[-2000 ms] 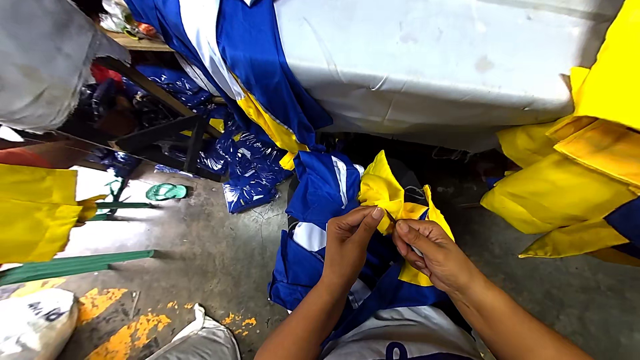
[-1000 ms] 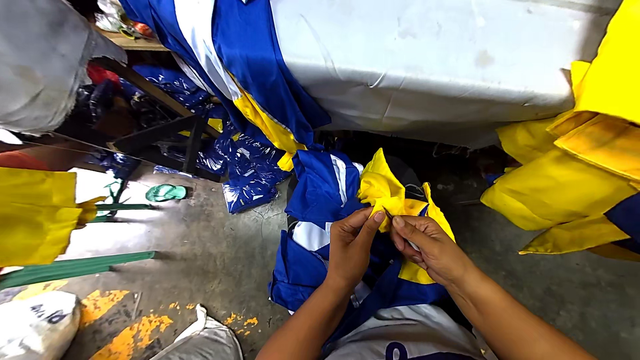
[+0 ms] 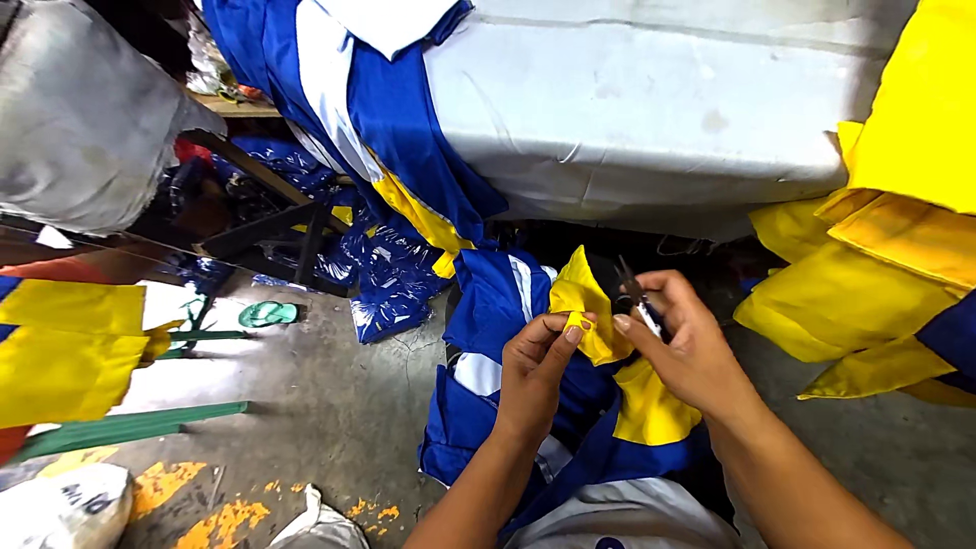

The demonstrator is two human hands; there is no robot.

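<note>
My left hand (image 3: 543, 358) pinches a small gathered bit of yellow cloth (image 3: 581, 293) between thumb and fingertips. In my right hand (image 3: 679, 335) is a small pair of thread snips (image 3: 643, 303), its dark pointed tips turned up and to the left, just right of the yellow cloth. A second yellow flap (image 3: 654, 404) hangs below my right hand. Both yellow parts lie over blue and white fabric (image 3: 488, 305) spread on my lap. Whether they are joined to it cannot be told.
Ahead stands a table with a pale grey cover (image 3: 633, 99), blue, white and yellow cloth (image 3: 396, 114) draped over its left side. Yellow pieces (image 3: 862, 297) hang at right. Plastic-wrapped blue packets (image 3: 389, 282), a green slipper (image 3: 268, 313) and a white sack (image 3: 69, 507) lie at left, near another person's arm.
My right hand has come off the yellow cloth and moved slightly right; snips now show in it. My left hand still pinches the cloth.
</note>
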